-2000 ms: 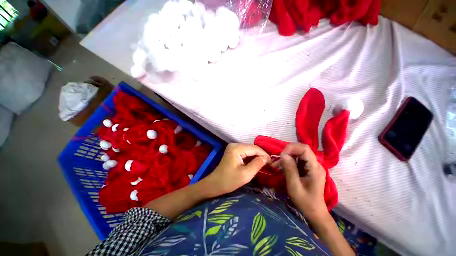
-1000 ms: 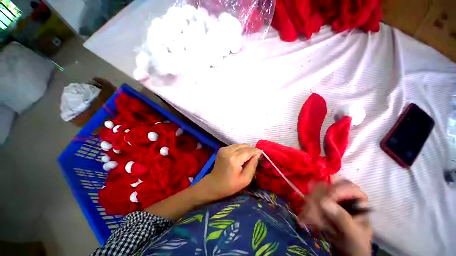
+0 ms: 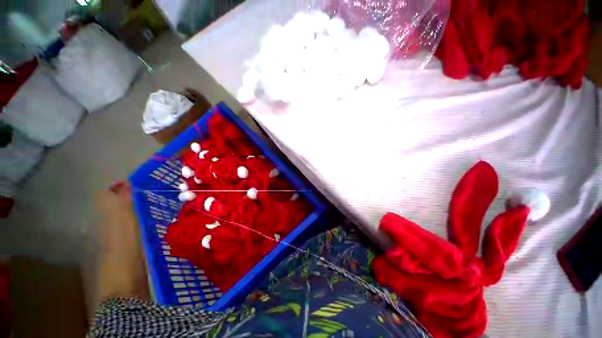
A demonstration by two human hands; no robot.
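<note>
A red plush piece [image 3: 429,290] with long narrow lobes lies on the white cloth and against the leaf-patterned apron. A white pompom [image 3: 536,203] sits beside the tip of its right lobe. A thin white thread [image 3: 264,235] runs from the apron across the blue crate, and another fine line crosses the crate level with my hand. My left hand [image 3: 120,198] is blurred at the left, beyond the crate, with the arm stretched out; its fingers and what they hold cannot be made out. My right hand is out of view.
The blue crate [image 3: 264,274] holds red pieces with white pompoms. White pompoms [image 3: 310,59] lie by a clear bag [image 3: 412,30] at the table's far side, near a red pile [image 3: 515,39]. A phone [image 3: 584,254] is cut off at right. Sacks [image 3: 96,66] stand on the floor.
My left hand has moved from the red piece far to the left, past the crate. My right hand has left the picture. The view has shifted left, so the table things appear further right.
</note>
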